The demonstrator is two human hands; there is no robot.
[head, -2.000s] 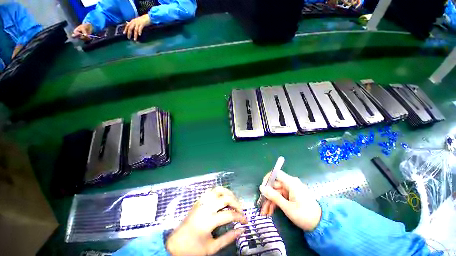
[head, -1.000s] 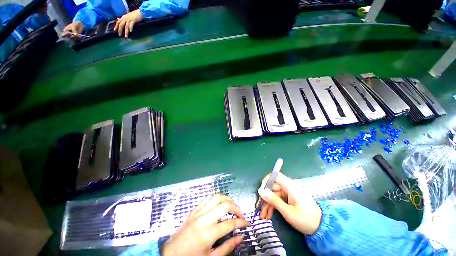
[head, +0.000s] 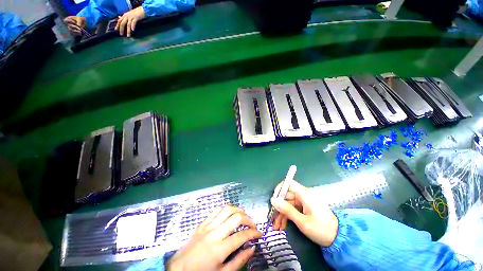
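Note:
My right hand [head: 307, 214] holds slim silver-grey tweezers [head: 286, 185] like a pen, tips pointing down at the upper end of the fanned phone frames [head: 278, 253]. The tips are too small and blurred to tell what they hold. The frames overlap in a row at the bottom centre, cut off by the lower edge. My left hand [head: 220, 241] lies on the left side of the frames, fingers bent over their ends; its grip is partly hidden. The clear adhesive sheet [head: 90, 235] with rows of dark marks and a white label lies left of and partly under my left hand.
Stacked silver-grey phone frames stand at left [head: 140, 151] and across the back right [head: 257, 116]. Right of my hands are a blue heap [head: 355, 156], a dotted clear backing sheet [head: 360, 188], a black-handled tool [head: 410, 177] and a crumpled plastic bag [head: 461, 180]. A person's hands [head: 130, 21] work opposite.
The view has shifted slightly, so the stacks sit further left. The tweezers and my right hand have moved slightly left and tilted a little. Both hands stay at the fanned frames.

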